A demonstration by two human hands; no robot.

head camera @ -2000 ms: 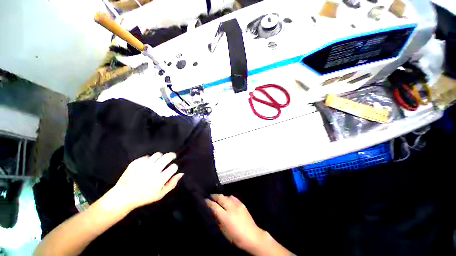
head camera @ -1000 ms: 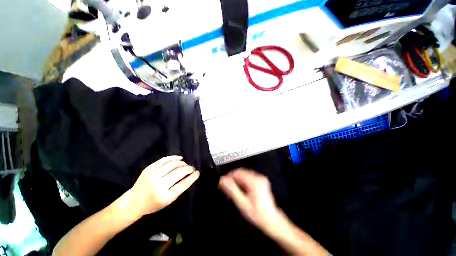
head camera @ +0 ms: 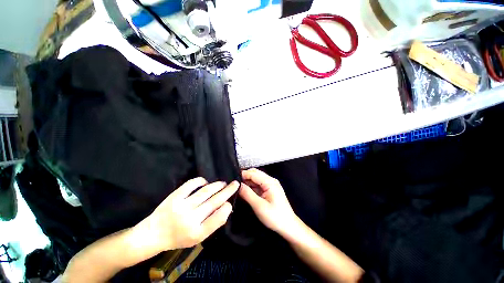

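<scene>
A black garment piece [head camera: 127, 127] covers the left of the table, and its top right end lies at the needle area [head camera: 216, 57]. A narrow black band [head camera: 216, 130] runs along its right edge. My left hand [head camera: 196, 213] lies on the cloth near the table's front edge, its fingertips on the band. My right hand [head camera: 266, 200] pinches the band's edge between thumb and fingers, close to my left fingertips. The cloth under my hands hangs over the front edge.
Red-handled scissors [head camera: 325, 45] lie on the white machine bed [head camera: 309, 124]. A wooden strip [head camera: 444, 66] lies on a clear plastic bag [head camera: 436, 91] at the right. A blue basket [head camera: 362, 151] is under the table's front edge. Black cloth [head camera: 409, 215] fills the lower right.
The view has moved closer to the needle area. My right hand has come up to the band's edge beside my left hand and pinches it. My left fingers have moved onto the band.
</scene>
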